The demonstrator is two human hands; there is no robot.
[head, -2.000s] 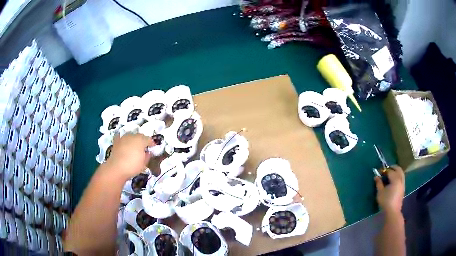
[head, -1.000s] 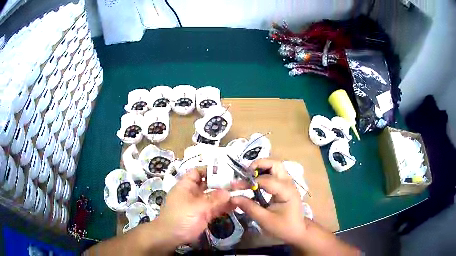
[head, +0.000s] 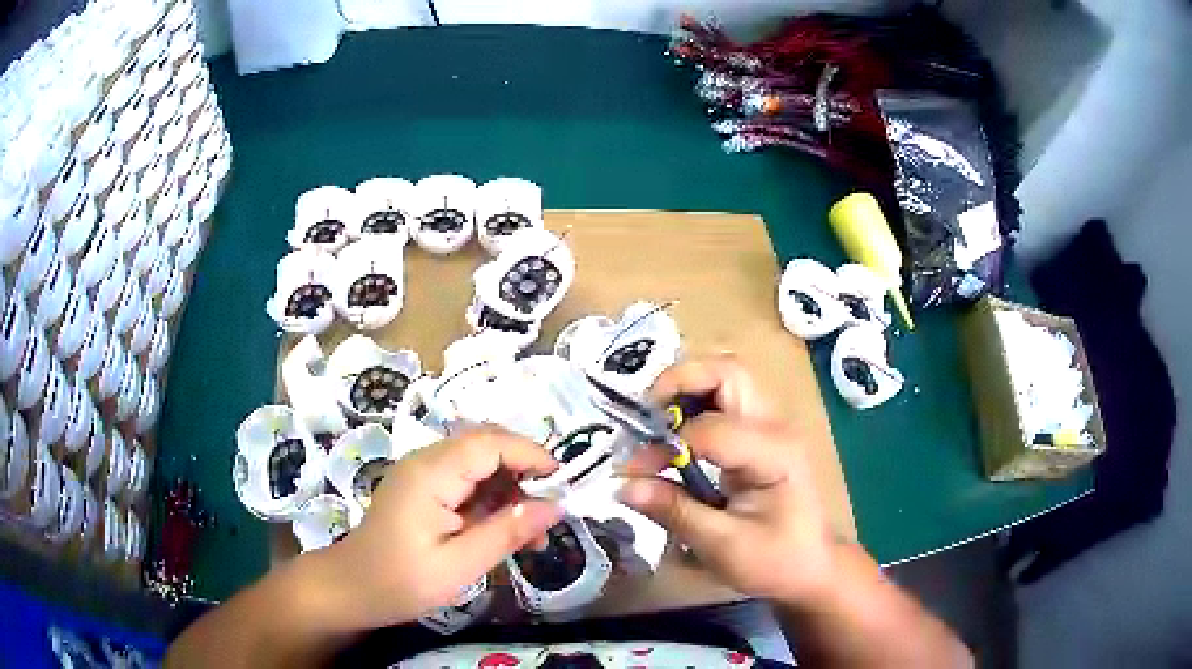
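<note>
My left hand point(head: 438, 523) pinches the near left edge of a white camera housing point(head: 583, 460) at the centre, over a pile of similar housings. The housing has a dark slot, and the fingers partly hide it. My right hand point(head: 752, 490) holds pliers point(head: 681, 455) with black-and-yellow handles. The slim metal jaws point up and left, over the housing; whether they touch it I cannot tell. A housing with a dark lamp board point(head: 556, 559) lies just below my hands.
Finished-looking housings point(head: 445, 214) stand in rows at the back left of the cardboard point(head: 680, 261). Stacked housings point(head: 92, 288) rise at the left. Three housings point(head: 856, 366), a yellow bottle point(head: 865, 235), a parts box point(head: 1000, 405), cables point(head: 784, 98) and a dark bag point(head: 944, 183) are at the right.
My left hand has left the back-left rows, and my right hand has brought the pliers from the right edge to the centre. Over the last second, both hands stay close around the white housing.
</note>
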